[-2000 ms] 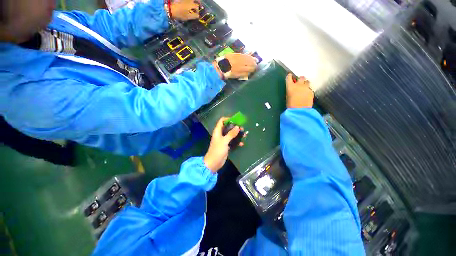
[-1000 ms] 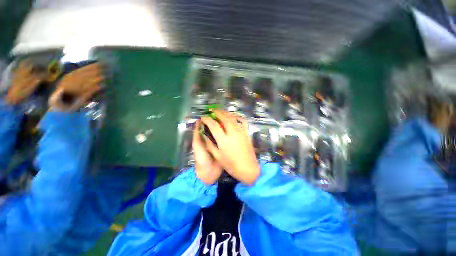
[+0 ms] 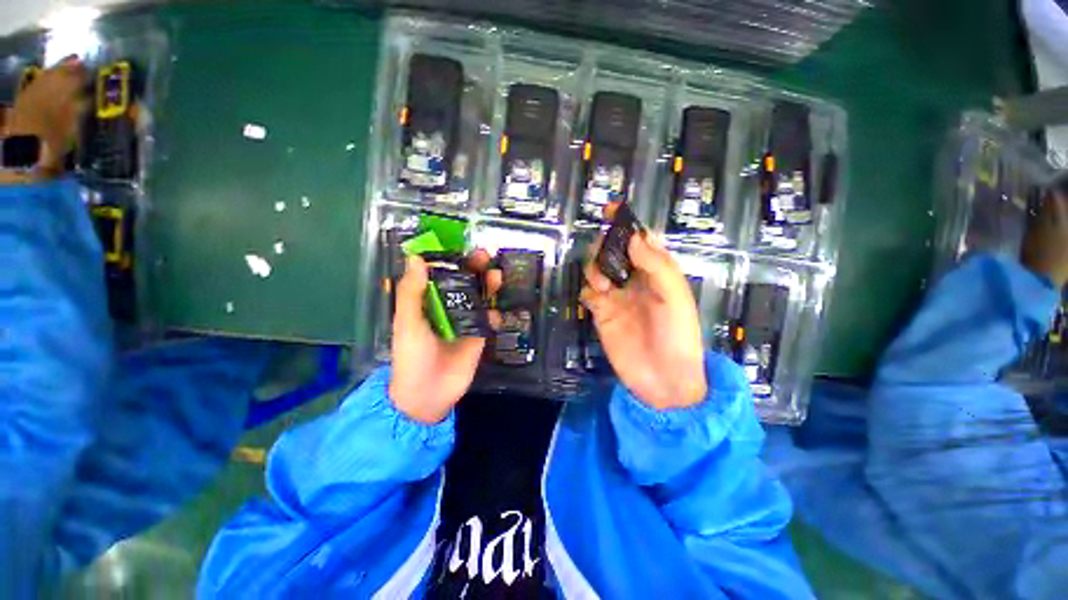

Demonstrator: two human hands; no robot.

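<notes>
My left hand holds several batteries, bright green and black, fanned between thumb and fingers. My right hand holds one black battery, raised over the middle of the tray. The clear blister tray lies below both hands. Its back row shows several phones face down, such as this one, with open silvery bays and small orange side marks. In the front row my hands partly hide the phones; one phone back shows between them.
Small white scraps lie on the green bench to the left. At the far left a neighbour's hand is over a tray of yellow-framed phones. At the right, another person's blue sleeve reaches a clear tray. Ribbed stacked trays stand behind.
The view has swung from the left onto the tray. My hands, together over the tray a second ago, are now apart. My right hand now visibly holds a black battery; the green ones remain in my left.
</notes>
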